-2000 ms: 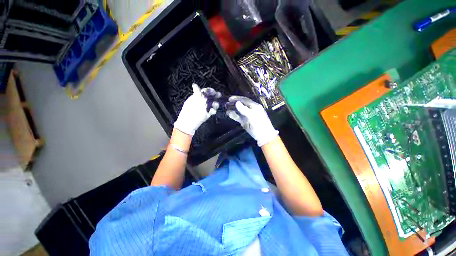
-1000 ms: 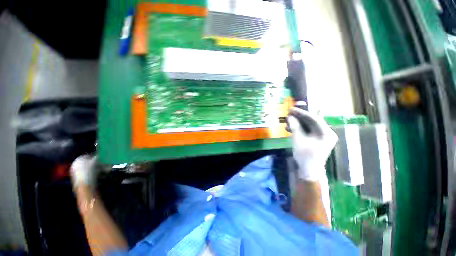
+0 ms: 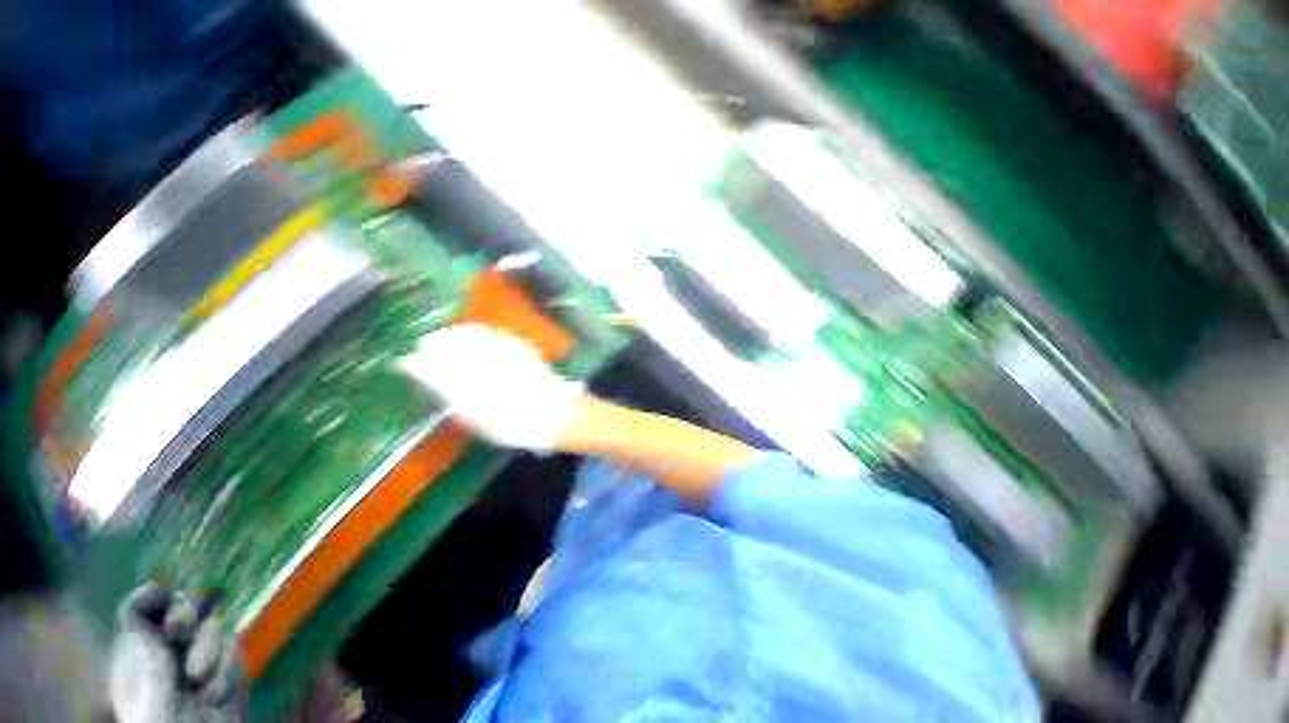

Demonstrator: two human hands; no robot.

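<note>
The frame is strongly blurred. A large green circuit board [image 3: 304,424] lies in an orange fixture [image 3: 354,544] at the left. A long white-silver heatsink [image 3: 226,374] crosses it, and a finned heatsink [image 3: 191,233] with a yellow strip is at its far edge. My right hand [image 3: 495,384], in a white glove, is over the board's near right corner; its fingertips are too blurred to tell what they hold. My left hand [image 3: 177,657], gloved, is at the bottom left by the fixture's near left corner, fingers curled, contents unclear.
A pale conveyor [image 3: 566,127] runs diagonally right of the fixture. More green boards [image 3: 905,374] with silver heatsinks lie along it. A dark cylinder, probably the electric screwdriver [image 3: 474,205], is beside the fixture's right edge. A red blurred thing [image 3: 1138,43] is at the top right.
The view has swung from the bins to the board, then right towards the conveyor. My hands have parted from over the dark hardware bin; my right is now over the board's corner.
</note>
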